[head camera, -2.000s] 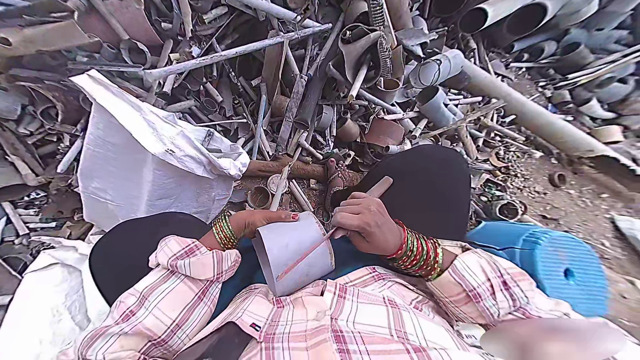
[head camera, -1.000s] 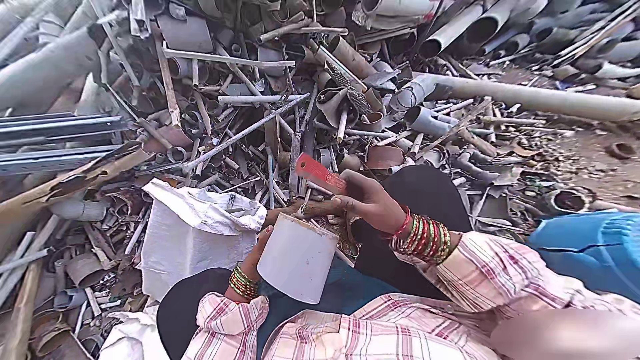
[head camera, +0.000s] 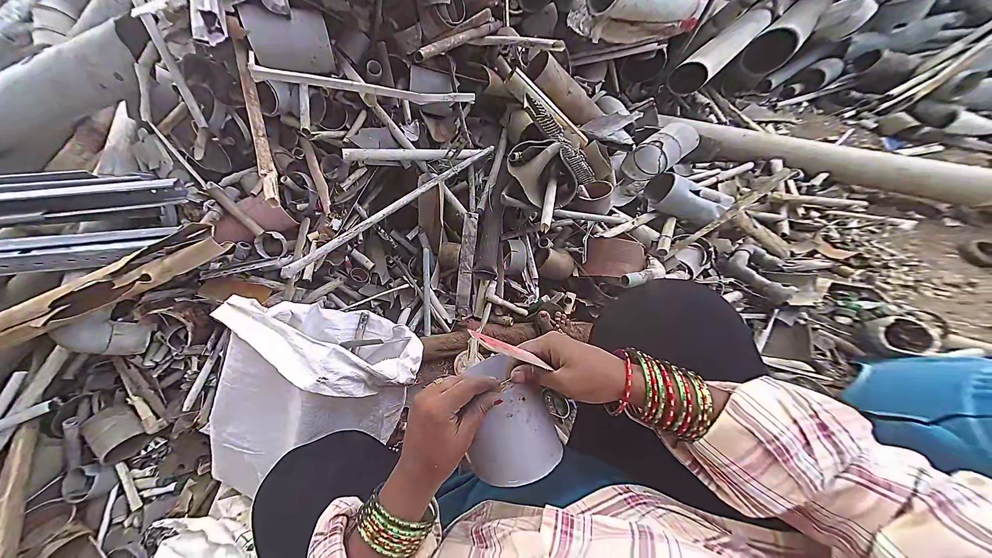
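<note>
A short piece of grey plastic pipe (head camera: 518, 438) rests in my lap, tilted, with small dark specks on its wall. My left hand (head camera: 449, 422) grips its left side and upper edge, fingers near the rim. My right hand (head camera: 572, 366) is closed on a flat red-and-white blade-like strip (head camera: 508, 349), which lies across the top of the pipe. The fingertips of both hands nearly meet at the pipe's upper edge; what they pinch there is too small to tell. A white woven sack (head camera: 302, 418) stands open left of my left hand.
A heap of scrap plastic pipes (head camera: 387, 232) and broken pieces spreads in front. A long grey pipe (head camera: 821, 159) lies at the right. Grey metal channels (head camera: 85, 201) and a split brown pipe (head camera: 132, 271) lie at the left. A blue plastic object (head camera: 922, 403) is at the right edge.
Two seconds ago the strip lay against the pipe's side; one second ago it was raised above the rim. Now it lies lower across the top, and my left hand has come onto the upper edge.
</note>
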